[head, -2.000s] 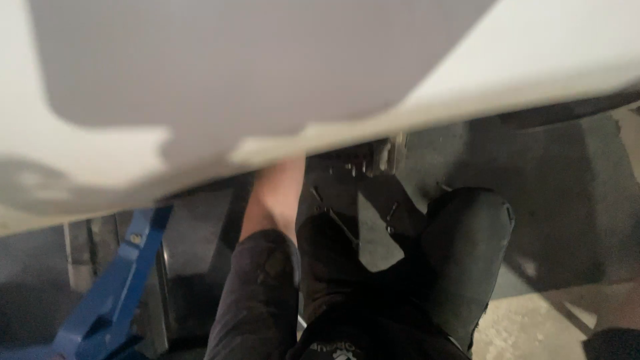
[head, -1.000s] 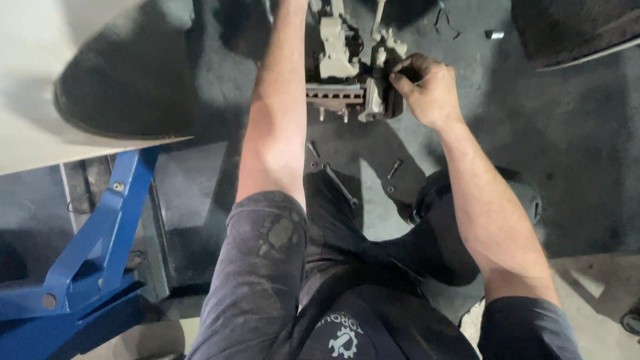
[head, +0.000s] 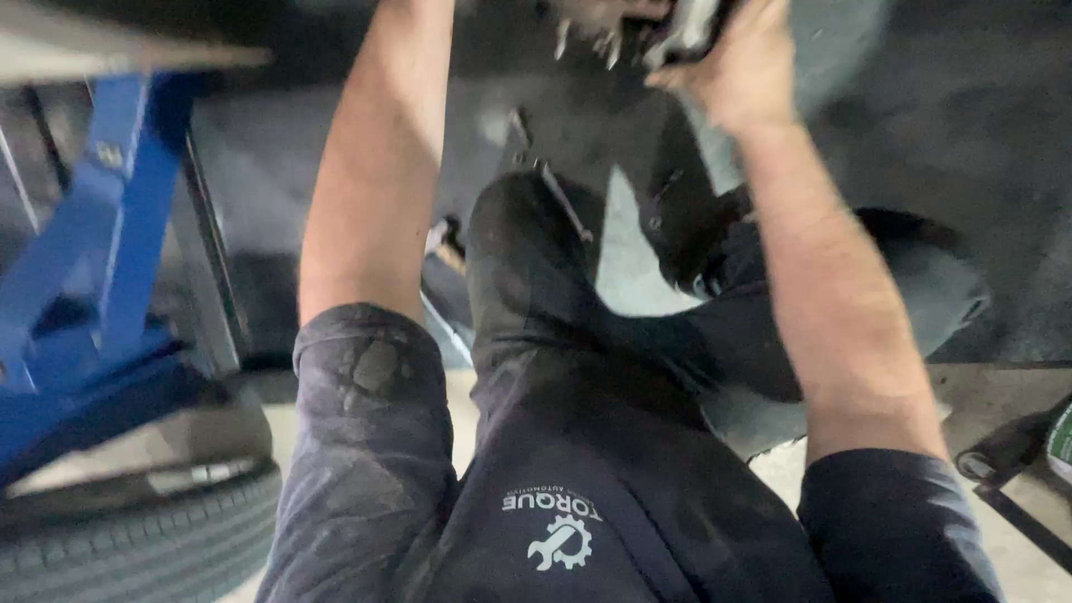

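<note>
At the top right of the head view, my right hand (head: 745,75) has its fingers around a metal part (head: 691,33) of what looks like a wheel brake assembly. Wheel studs (head: 614,48) stick out from the hub just left of it. My left forearm reaches up past the top edge, so my left hand is out of view. Below the hub, a combination wrench (head: 567,201) and a short metal tool or bolt (head: 521,127) lie by my knee. Another small slim tool (head: 666,188) lies further right, blurred.
A blue steel stand or lift part (head: 126,209) rises at the left, with a tyre (head: 142,536) lying below it. Pale car bodywork (head: 126,50) crosses the top left. A dark bar-like object (head: 1022,519) is at the lower right, on the floor.
One second ago my right hand was at the right side of the brake assembly; it is now around a metal part there. The view has shifted, pushing the assembly towards the top edge.
</note>
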